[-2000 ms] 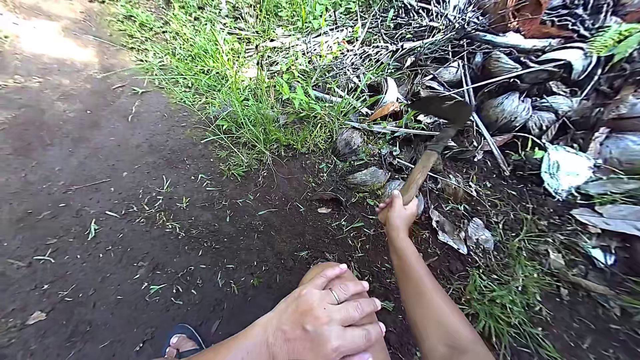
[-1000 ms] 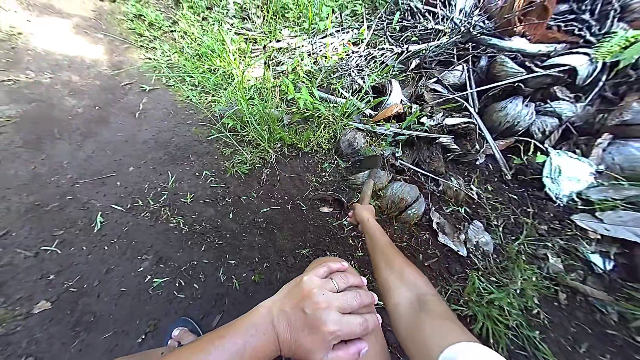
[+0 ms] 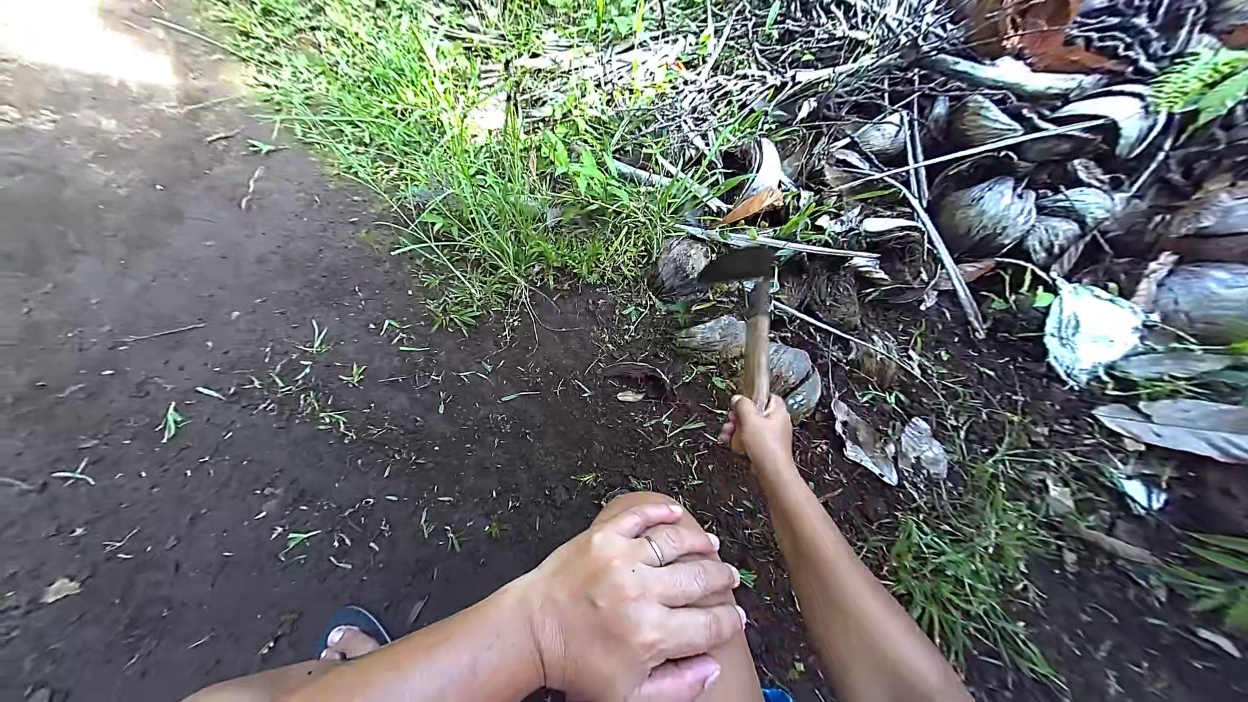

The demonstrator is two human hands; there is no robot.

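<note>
My right hand [image 3: 760,429] is closed around the wooden handle of a short hoe [image 3: 757,341]. Its dark metal blade is raised over the old coconut husks [image 3: 792,375] at the edge of the bare soil. Resting on my bent knee [image 3: 624,505], my left hand [image 3: 639,600] has a ring on one finger and grips no tool; its fingers lie slightly spread over the knee.
Grass [image 3: 487,205] borders the dark soil [image 3: 244,390] at the top. A heap of dry fronds and coconut husks [image 3: 985,214] fills the upper right, near a crumpled white item [image 3: 1092,331]. My sandalled foot [image 3: 351,634] is at the lower left.
The hoe went down from a raised position to the husks by one second ago, and is now lifted again with my right hand. My left hand has stayed on the knee.
</note>
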